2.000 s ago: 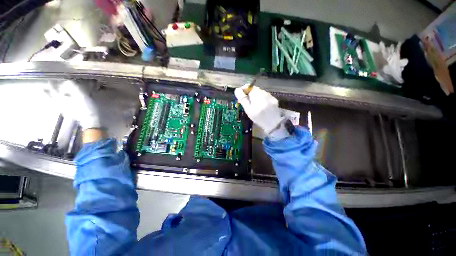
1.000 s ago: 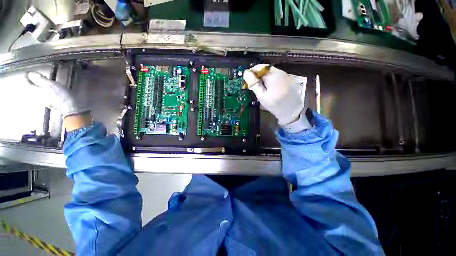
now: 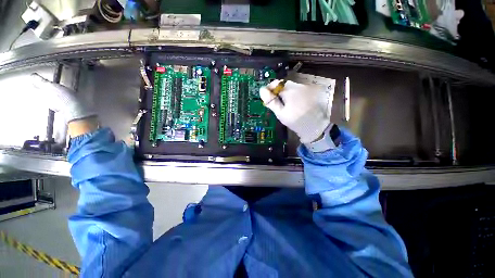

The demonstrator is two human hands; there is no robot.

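Two green circuit boards, a left one [image 3: 181, 104] and a right one [image 3: 246, 108], lie side by side in a black carrier [image 3: 215, 152] on the conveyor. My right hand [image 3: 298, 108], in a white glove, is shut on a yellow-handled tool [image 3: 278, 88] over the upper right part of the right board. Whether the tool touches the board cannot be told. My left hand [image 3: 59, 100], in a white glove, is left of the carrier in bright glare, apart from it. It holds nothing visible; its fingers are washed out.
A white printed sheet [image 3: 329, 87] lies partly behind my right hand, with a pale stick [image 3: 347, 99] beside it. Conveyor rails [image 3: 380, 48] run behind and in front. Green strips [image 3: 328, 10], another board [image 3: 407, 13] and cables [image 3: 110, 11] lie beyond the back rail.
The view has tilted down, then shifted slightly. My right hand has moved from the right board's upper right corner slightly inward and down, with the tool still held. My left hand stays left of the carrier.
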